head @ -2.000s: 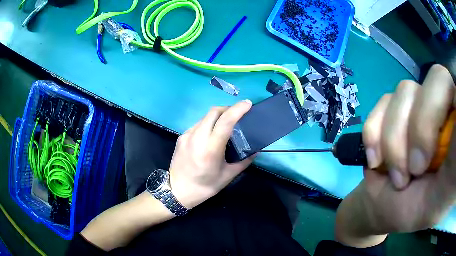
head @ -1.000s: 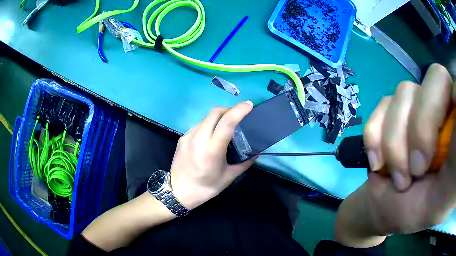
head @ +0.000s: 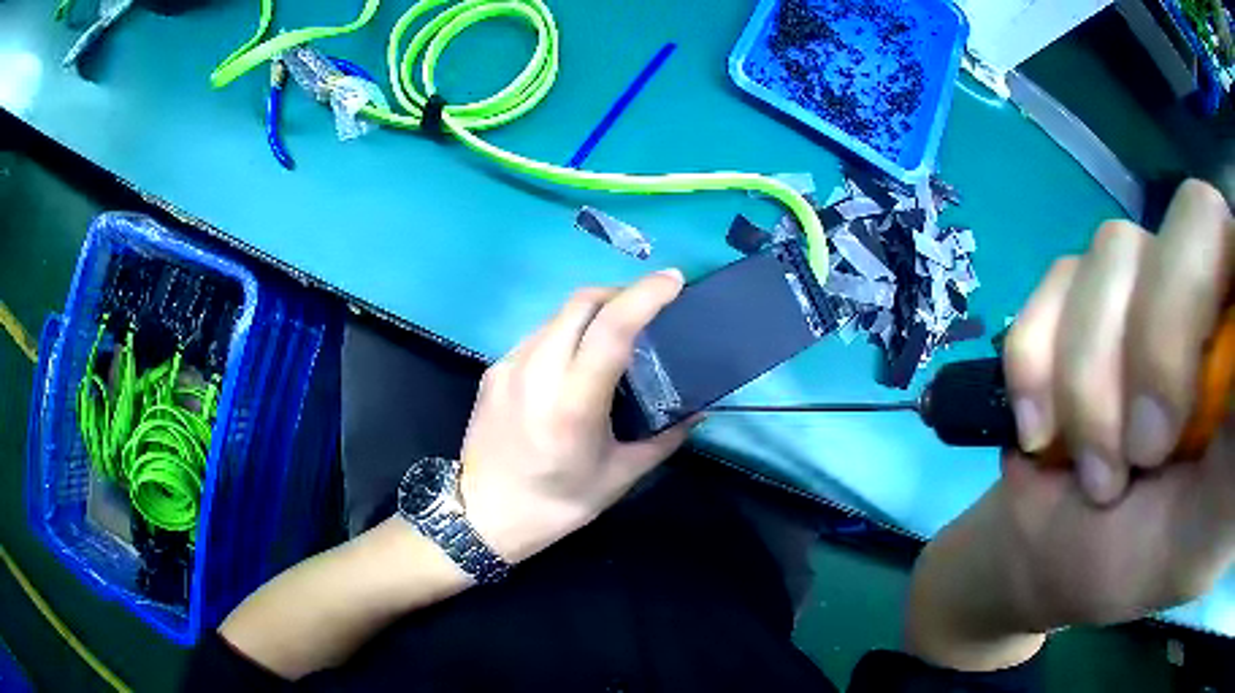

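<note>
My left hand (head: 562,406) holds a black rectangular box (head: 738,325) by its left end, tilted over the bench's near edge. Shiny strips show on its face. A lime-green flat cable (head: 637,179) enters the box's far right end. My right hand (head: 1117,393) is closed around the electric screwdriver (head: 972,402), which has an orange body and black nose. Its long thin bit (head: 826,408) points left and reaches the box's lower side near my left fingers. The bit's tip and any screw there cannot be made out.
Blue tray (head: 935,102) of tiny black screws at the back. Loose grey-black strips (head: 901,271) lie beside the box. A blue rod (head: 623,106), coiled cable with black tie (head: 434,114) and blue-handled tool (head: 278,122) lie behind. A blue crate (head: 203,596) with green coils stands left.
My right hand and the screwdriver have shifted slightly to the right. My left hand and the box have hardly moved.
</note>
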